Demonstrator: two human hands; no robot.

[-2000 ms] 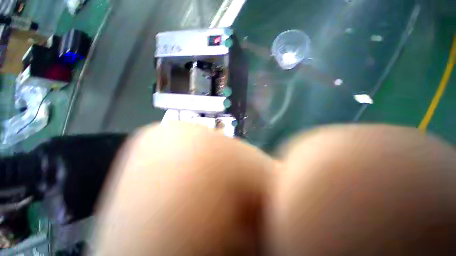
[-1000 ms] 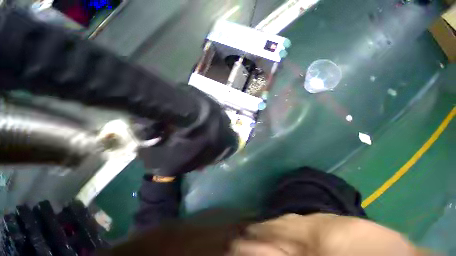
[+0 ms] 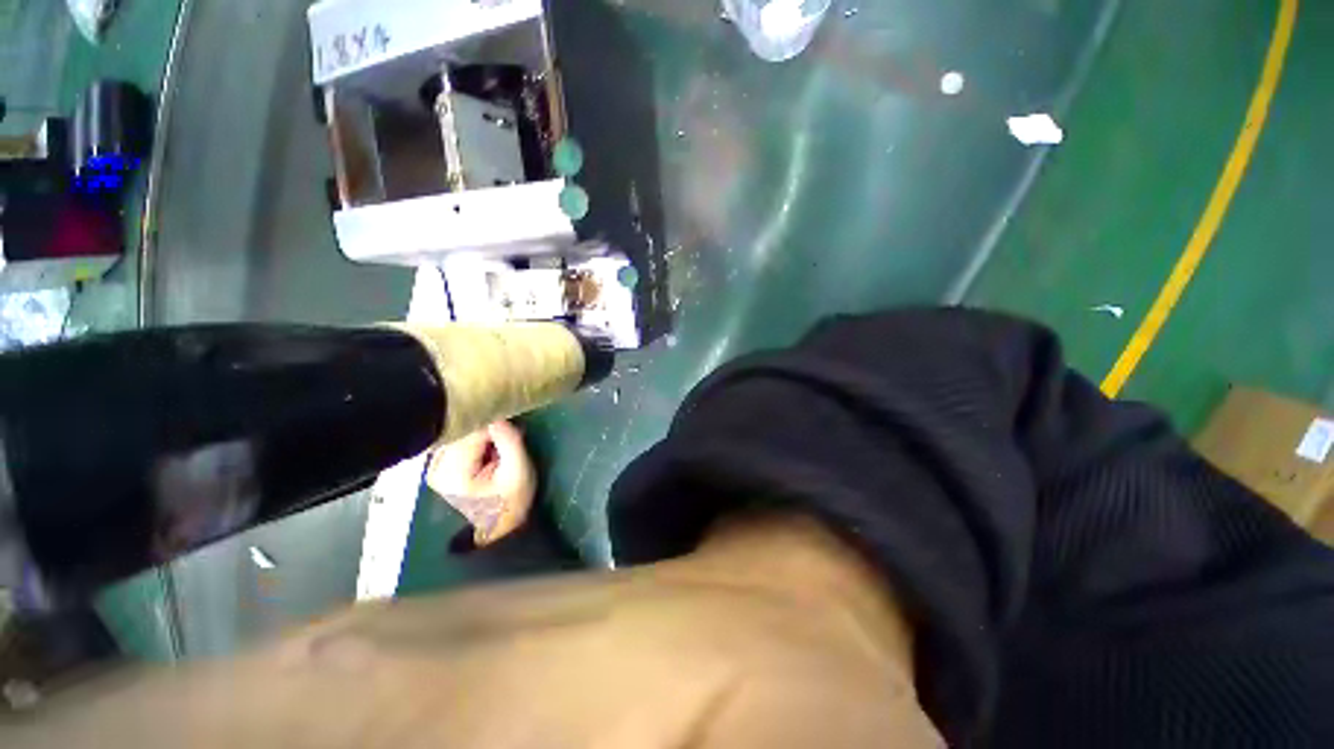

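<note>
The powered screwdriver (image 3: 234,432), with a black body and tan nose, lies across the left of the view. Its dark tip is at the front of the silver-white screw feeder (image 3: 454,220); contact cannot be told. My left hand (image 3: 490,476) is small in view just below the nose, its fingers partly hidden behind the screwdriver. My right hand (image 3: 483,673) is large and blurred along the bottom, below the screwdriver, with a black sleeve at right. Its fingers are cut off or unclear, so its hold cannot be told. Small shiny screws show inside the feeder.
A clear plastic cup (image 3: 778,22) is cut off by the top edge. White scraps (image 3: 1034,129) lie to its right. A black cylindrical housing (image 3: 110,132) with blue details stands across the line at far left. A brown carton (image 3: 1273,446) is at right, beyond the yellow floor line.
The view has turned, and the feeder and cup sit higher and further left. The screwdriver's tan nose now shows at the feeder. My left hand shows bare, and the right forearm reaches further left.
</note>
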